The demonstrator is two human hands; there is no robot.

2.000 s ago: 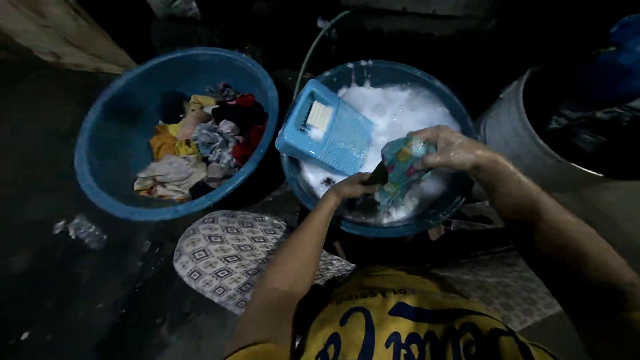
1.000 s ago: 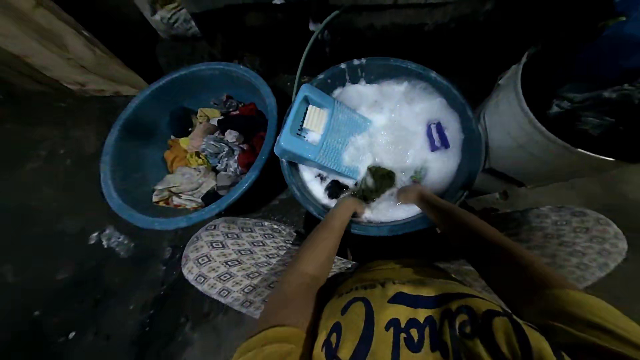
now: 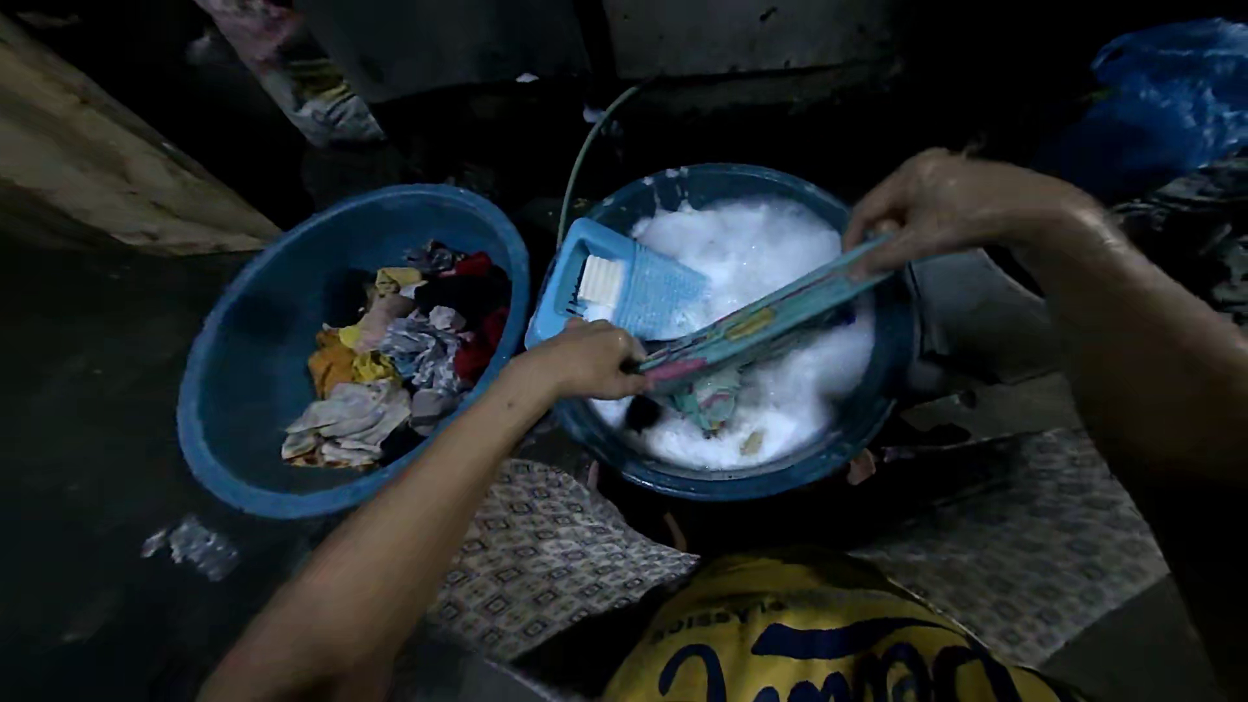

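Note:
A wet teal patterned cloth [image 3: 760, 322] is stretched slantwise between my hands, its lower part hanging into the suds. My left hand [image 3: 593, 359] grips its lower end, beside the washboard. Higher up at the right, my right hand [image 3: 912, 210] grips the other end. Below the cloth is a blue plastic basin [image 3: 741, 485] of white foam [image 3: 751, 244]. The blue plastic washboard [image 3: 663, 292] leans in the basin's left side, with a white bar, apparently soap [image 3: 602, 281], in its top tray. A small dark item [image 3: 642, 413] lies in the foam near my left hand.
A second blue basin [image 3: 229, 390] at the left holds a pile of mixed clothes [image 3: 419, 341]. A thin hose [image 3: 585, 146] runs behind the washboard. A pale tub [image 3: 985, 312] stands at the right, blue plastic [image 3: 1170, 97] beyond it. Crumpled clear plastic [image 3: 200, 548] lies on the floor.
A second ago both hands were low at the basin's near edge; now they are raised and apart with the teal cloth stretched between them. The right hand has risen toward the upper right.

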